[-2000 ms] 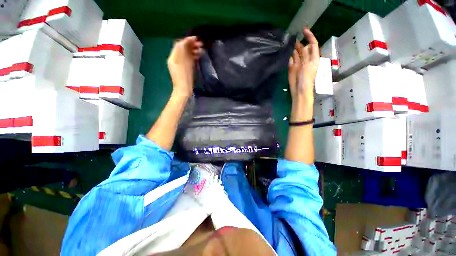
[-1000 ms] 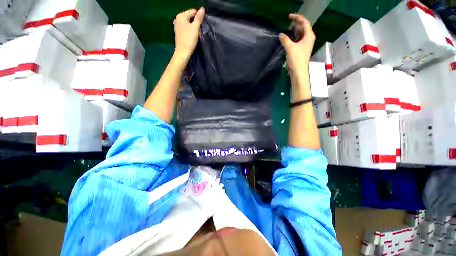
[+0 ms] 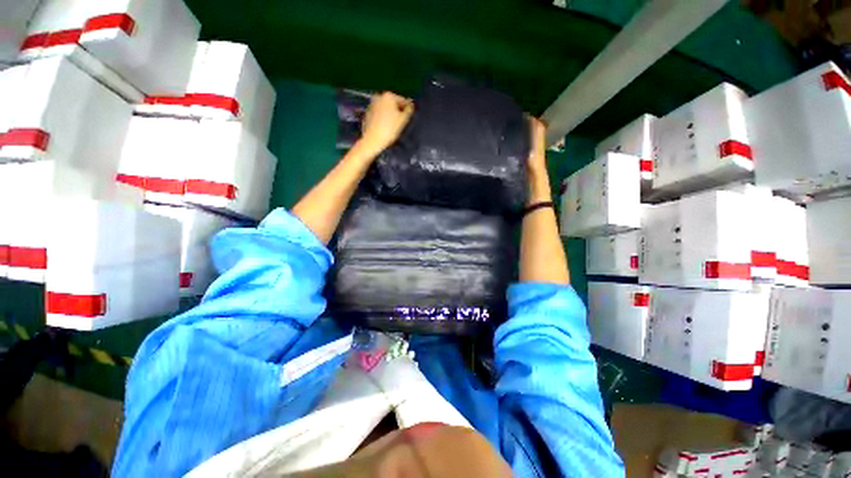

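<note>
A packed black mailer (image 3: 467, 140) with a box-shaped bulge lies on the green bench behind the pile of flat black poly mailers (image 3: 420, 257). The pile has a line of small pale print along its near edge. My left hand (image 3: 385, 119) is closed at the parcel's left side, gripping the bag's edge. My right hand (image 3: 536, 147) is against the parcel's right side, mostly hidden behind it, with its fingertips out of sight.
White cartons with red bands are stacked at left (image 3: 112, 243) and at right (image 3: 704, 233). A pale post (image 3: 625, 65) slants behind the right hand. Small white and red boxes (image 3: 714, 462) lie at the lower right.
The black bag's raised mouth has come down and it now shows as a compact, box-shaped parcel. Both hands have moved down towards me. The view has shifted slightly.
</note>
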